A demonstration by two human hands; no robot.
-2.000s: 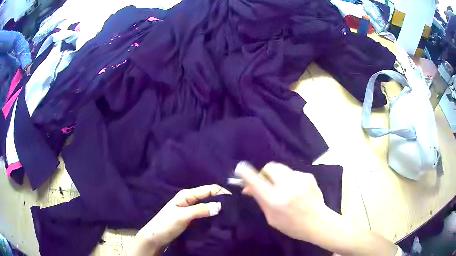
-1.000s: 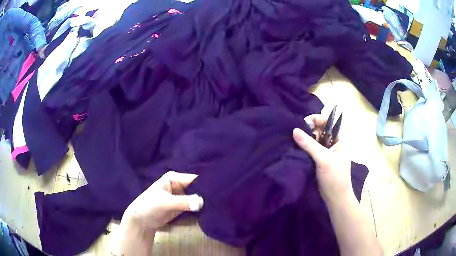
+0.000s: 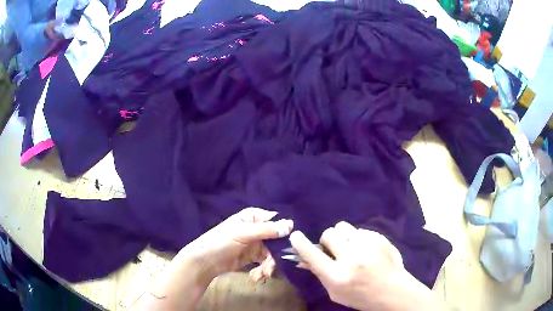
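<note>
A large dark purple garment [image 3: 303, 133] spreads over the middle of the table. My left hand [image 3: 233, 246] pinches its near edge between thumb and fingers, at the lower centre. My right hand [image 3: 358, 261] is just right of it, holding thread snips [image 3: 291, 255]. The silvery blades point left, close to my left fingertips and over the cloth. The snips' handles are mostly hidden in my right hand. I cannot make out any loose thread at the blades.
The pale wooden table [image 3: 24, 188] shows at left. A pink-patterned dark garment [image 3: 157, 67] and a white cloth [image 3: 89, 42] lie at upper left, beside a person in light blue [image 3: 30, 30]. A pale handbag [image 3: 508, 234] lies at right, with coloured items at upper right.
My right hand has come left and down, beside my left hand, and the snips now point left. The near cloth is drawn in between my hands. The view has also shifted.
</note>
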